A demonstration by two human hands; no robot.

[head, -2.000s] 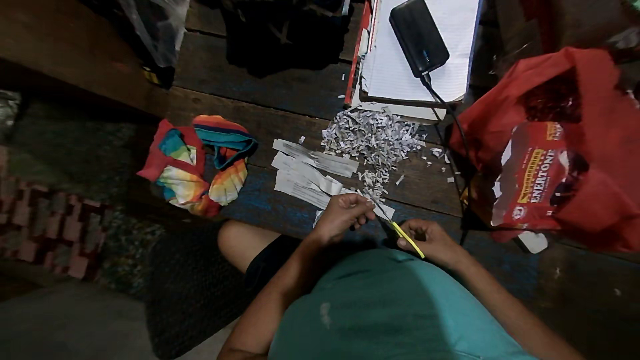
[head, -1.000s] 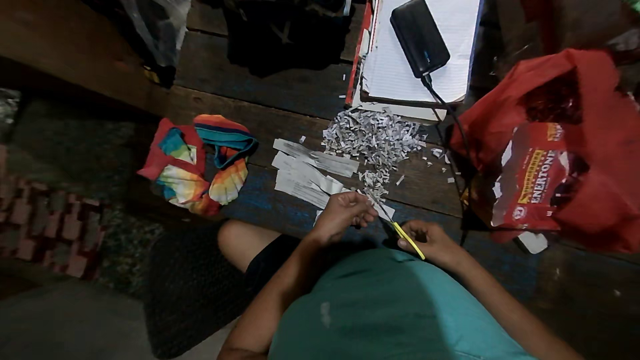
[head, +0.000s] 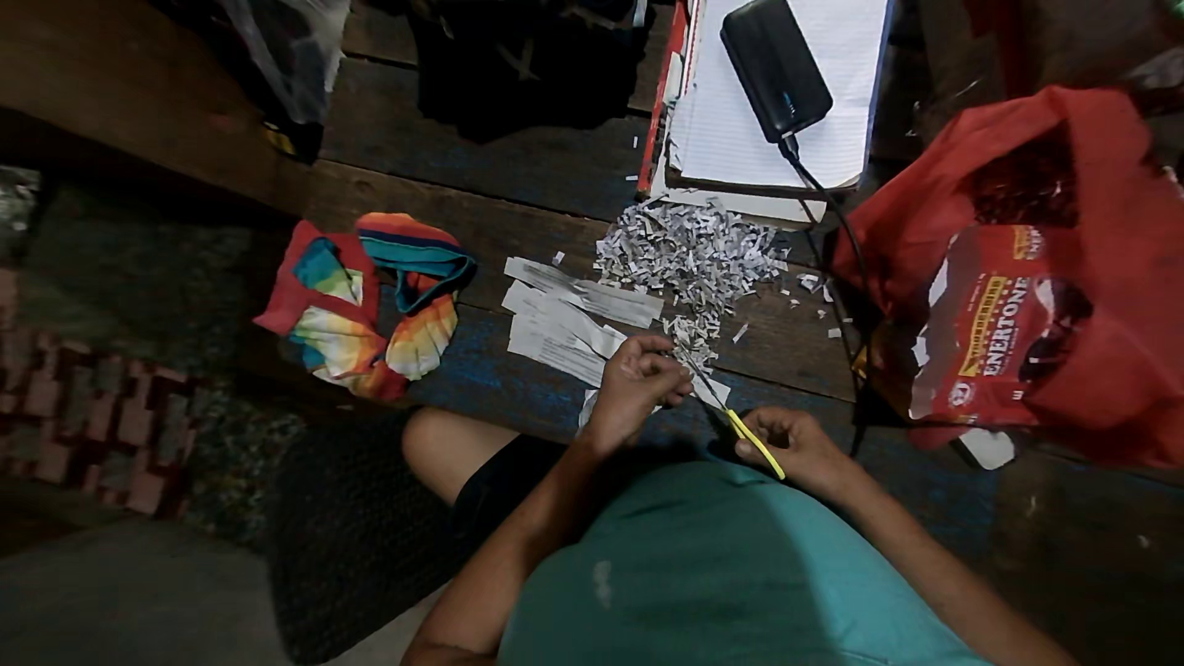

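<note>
My right hand (head: 791, 449) grips the yellow handles of a pair of scissors (head: 754, 442), whose blades point up and left toward my other hand. Beside the blade tips, my left hand (head: 640, 381) has its fingers pinched together; a thin paper strip seems to be between them, though it is too small to see well. Printed paper strips (head: 555, 338) lie on the dark wooden planks just left of that hand. Above both hands is a heap of small white paper snippets (head: 689, 254), which trails down to the blades.
A lined notebook (head: 768, 102) carries a black power bank (head: 777, 69) with a cable running down. On the right sits a red plastic bag (head: 1036, 277) with a printed pack. Tie-dye cloth (head: 370, 310) lies on the left, black cloth (head: 532, 65) at the top.
</note>
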